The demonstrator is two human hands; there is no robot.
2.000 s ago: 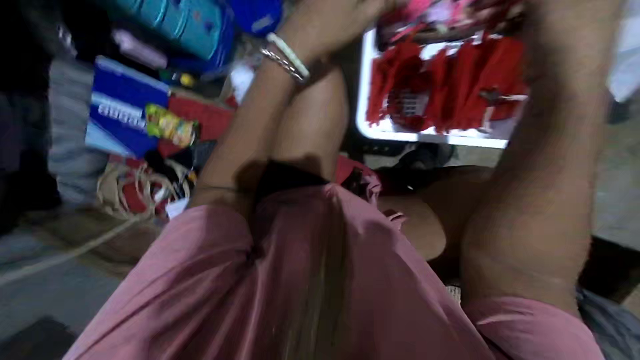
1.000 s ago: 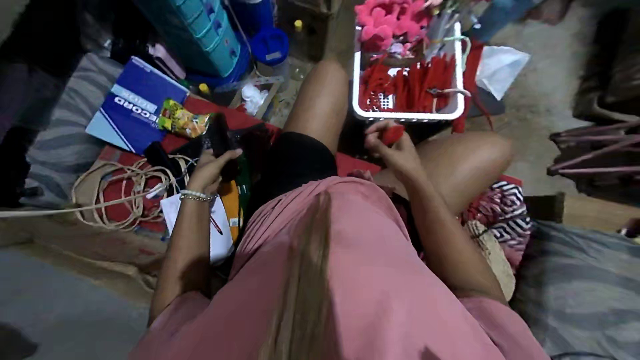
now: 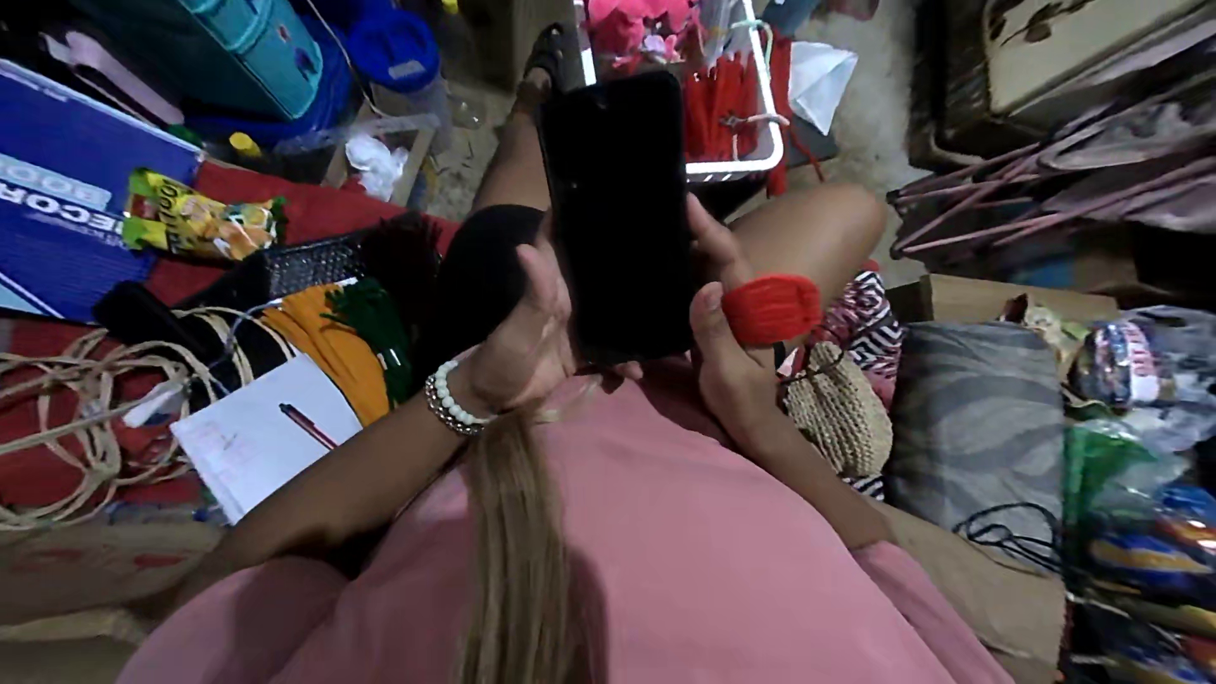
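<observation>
A black smartphone [image 3: 622, 218] with a dark screen is upright over my lap, between both hands. My left hand [image 3: 532, 332], with beaded bracelets at the wrist, holds its left side and lower edge. My right hand [image 3: 727, 332] touches the phone's right side and also has a small red bundle of yarn or cord [image 3: 771, 309] between thumb and fingers. Beyond the phone stands a white plastic basket [image 3: 736, 171] with red strands [image 3: 724, 109] and pink crocheted pieces [image 3: 641, 28] in it. The phone hides part of the basket.
Left of my lap lie a sheet of paper [image 3: 256, 437] with a pen [image 3: 309, 427], coiled cord [image 3: 104, 418], a yellow snack packet [image 3: 204, 223] and a blue box [image 3: 76, 199]. At right are a grey patterned cushion [image 3: 978, 418], a beige knitted piece [image 3: 841, 413] and plastic-wrapped items [image 3: 1130, 361].
The phone in my left hand has moved from beside my left thigh to above my lap. My right hand, with the red bundle, has come to the phone's right side.
</observation>
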